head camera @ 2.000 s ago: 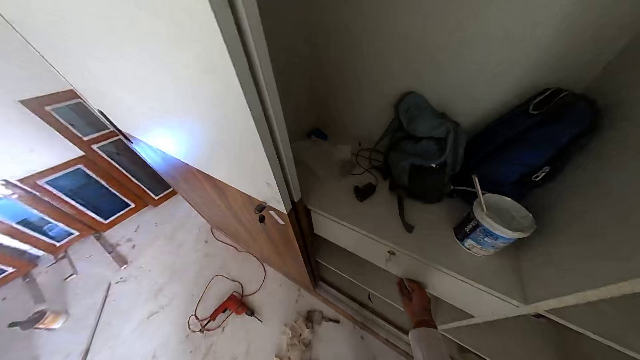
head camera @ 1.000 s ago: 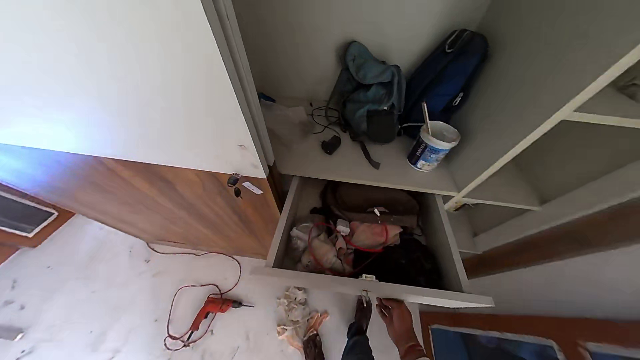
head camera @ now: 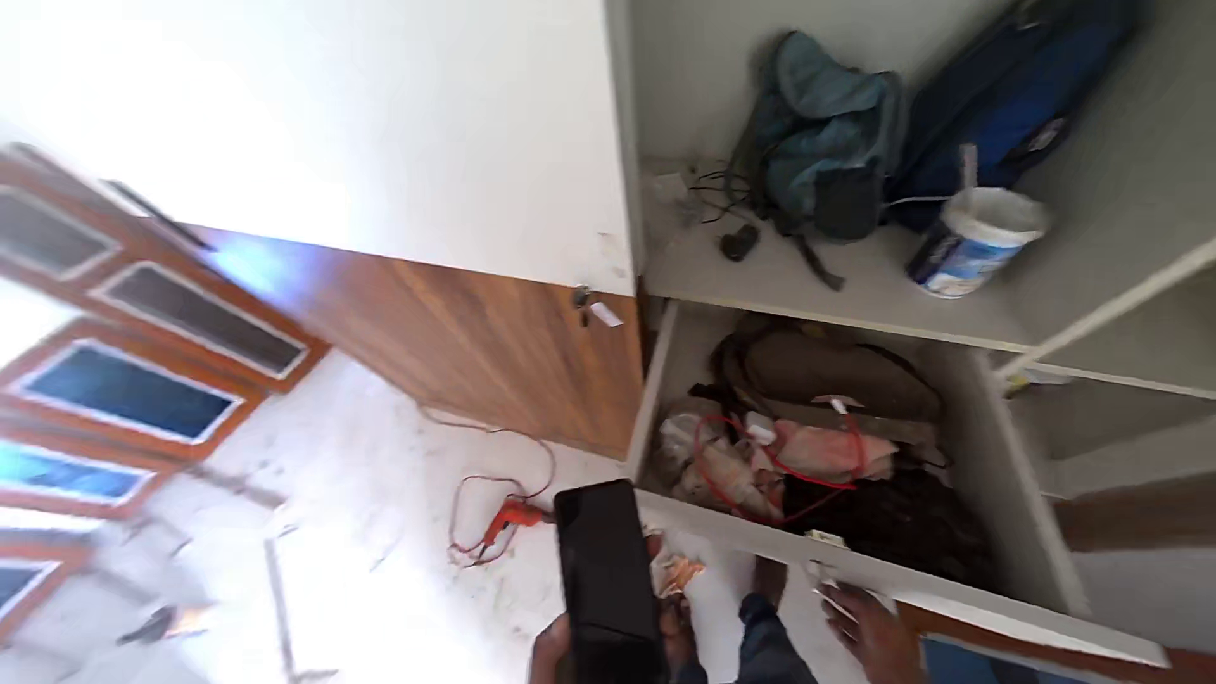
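My left hand, partly cut off at the bottom edge, holds a black smartphone upright over the floor. My right hand is at the outer face of a pulled-out white drawer, fingers bent beside a small metal piece; whether it grips this is unclear. Inside the drawer lie a brown bag, crumpled pinkish cloth or paper, a red cable and dark cloth.
Above, the shelf holds a grey-green backpack, a blue bag and a paint bucket with a stick. Keys hang at the wood-and-white cabinet door. A corded red drill lies on the floor, left of my feet.
The drawer, closed two seconds ago, was out by one second ago. A smartphone in my left hand has come into view. My right hand remains near the drawer front. The view has shifted.
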